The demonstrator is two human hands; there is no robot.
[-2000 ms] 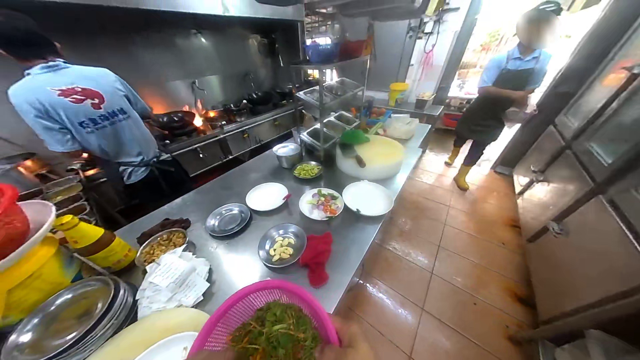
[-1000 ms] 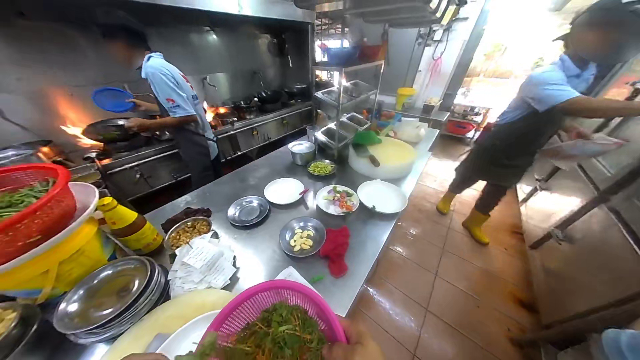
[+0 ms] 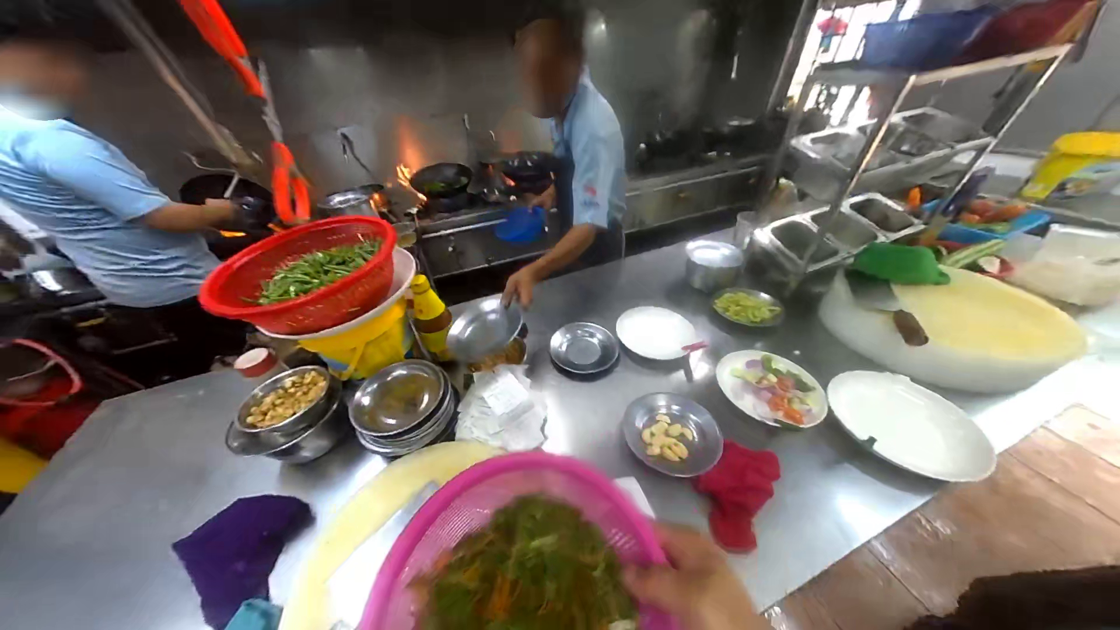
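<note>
My right hand (image 3: pixel 691 577) grips the right rim of a pink plastic colander (image 3: pixel 516 464) at the bottom centre. Leafy greens with orange shreds (image 3: pixel 534 560) lie in it. My left hand does not show. Under the colander's left side is a pale round chopping board (image 3: pixel 337 534) with something white and a metal blade edge on it. A metal plate of peeled garlic cloves (image 3: pixel 672 435) sits beyond the colander, beside a red cloth (image 3: pixel 742 494). Paper slips (image 3: pixel 501 409) lie to the left, next to stacked metal plates (image 3: pixel 402 402).
A co-worker's hand (image 3: pixel 522 287) holds a metal plate (image 3: pixel 484 331) over the steel counter. Another person stands at a wok on the left. A red colander of green beans (image 3: pixel 302 276) rests on a yellow bucket. At right are a cleaver (image 3: pixel 888 306) on a thick round board and a white oval plate (image 3: pixel 910 426).
The view has swung left. The co-worker at the stove has turned to the counter, an arm reaching over it with a metal plate. A second person at the far left has come into view.
</note>
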